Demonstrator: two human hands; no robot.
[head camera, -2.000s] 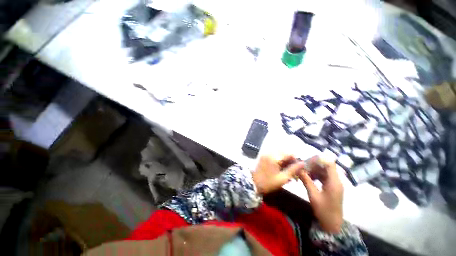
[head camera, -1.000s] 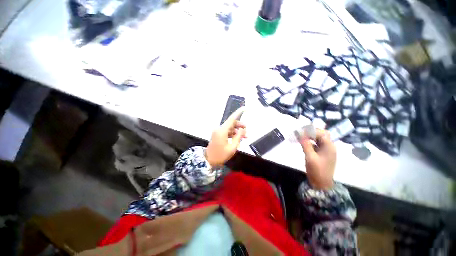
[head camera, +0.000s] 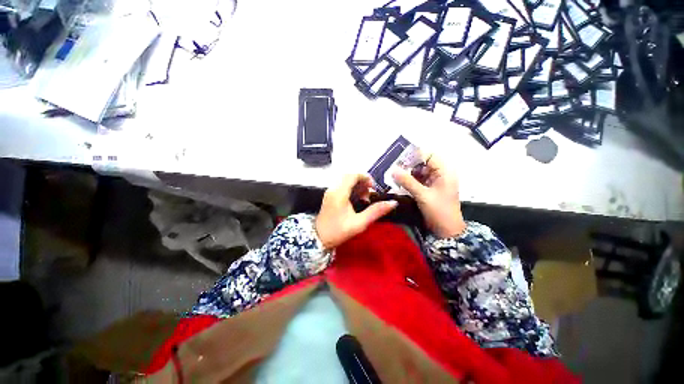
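A black tag with a pale border (head camera: 388, 163) lies tilted at the table's front edge. My right hand (head camera: 433, 190) pinches a small whitish printed label or label sheet (head camera: 409, 159) over the tag's right part. My left hand (head camera: 351, 211) is at the tag's lower left corner, thumb and fingers apart, with nothing visibly held; whether a fingertip touches the tag is unclear. A neat stack of unlabelled black tags (head camera: 316, 126) lies left of it. Labelled tags with white centres (head camera: 504, 118) form a large scattered pile at the right.
A grey disc (head camera: 541, 148) lies below the pile. Clear plastic bags and flat white papers (head camera: 94, 67) are at the upper left, with thin dark cords (head camera: 199, 49) beside them. Dark plastic (head camera: 651, 90) is at the far right. The table's front edge (head camera: 247, 184) runs just before my body.
The view has shifted closer over the work. My left hand has moved from the stack to the single tag. My right hand has brought the whitish piece over that tag.
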